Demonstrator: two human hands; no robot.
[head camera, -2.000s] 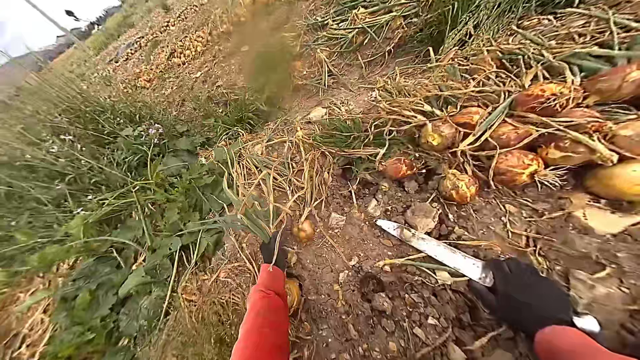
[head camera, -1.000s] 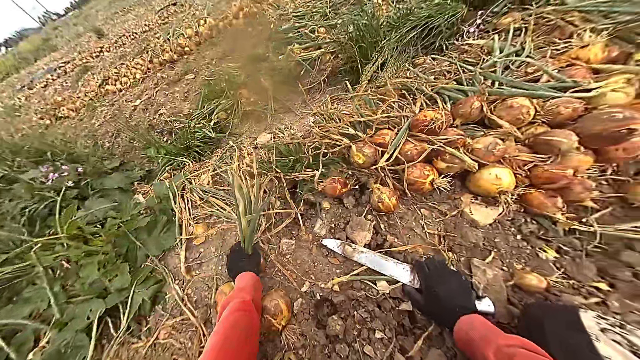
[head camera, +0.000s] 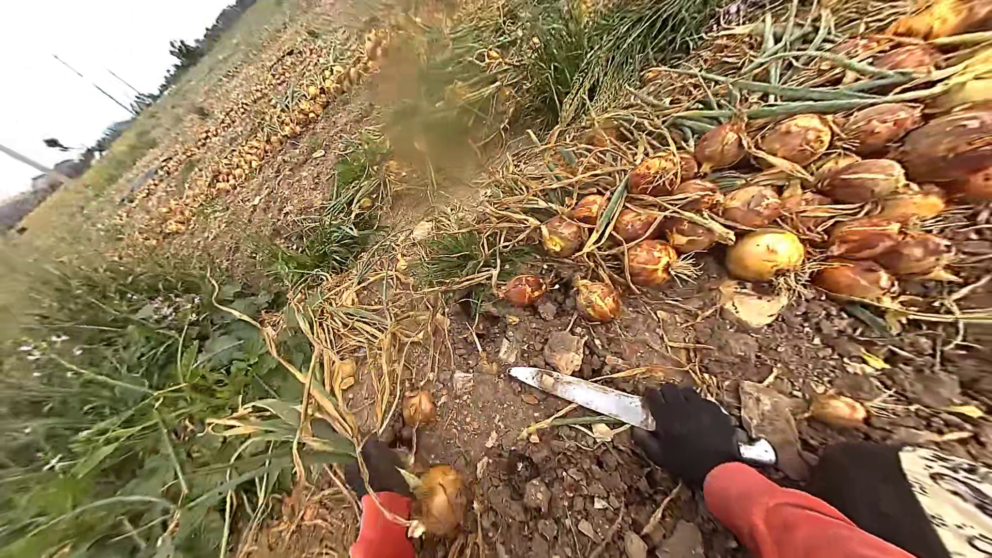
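Observation:
My right hand (head camera: 690, 434), in a black glove, is closed round the handle of a large knife, whose stained blade (head camera: 593, 397) points left above the soil. My left hand (head camera: 381, 467), also gloved in black, is at the lower middle, around the green neck of an onion; its fingers are largely hidden. That onion's bulb (head camera: 442, 500) is just right of the hand, and its long leaves (head camera: 287, 434) spread to the left. A smaller onion (head camera: 419, 408) lies on the soil just above my left hand.
Many onions (head camera: 763, 254) with dry tops lie heaped at the upper right. Stones (head camera: 564, 352) and clods cover the soil between my hands. Leafy weeds (head camera: 116, 411) grow on the left. Rows of onions (head camera: 240, 159) run up the slope. Part of a patterned garment (head camera: 949, 488) shows at the lower right.
My left hand held upright green leaves one second ago; now it is at an onion's neck, with leaves spread leftward. The knife remains in my right hand.

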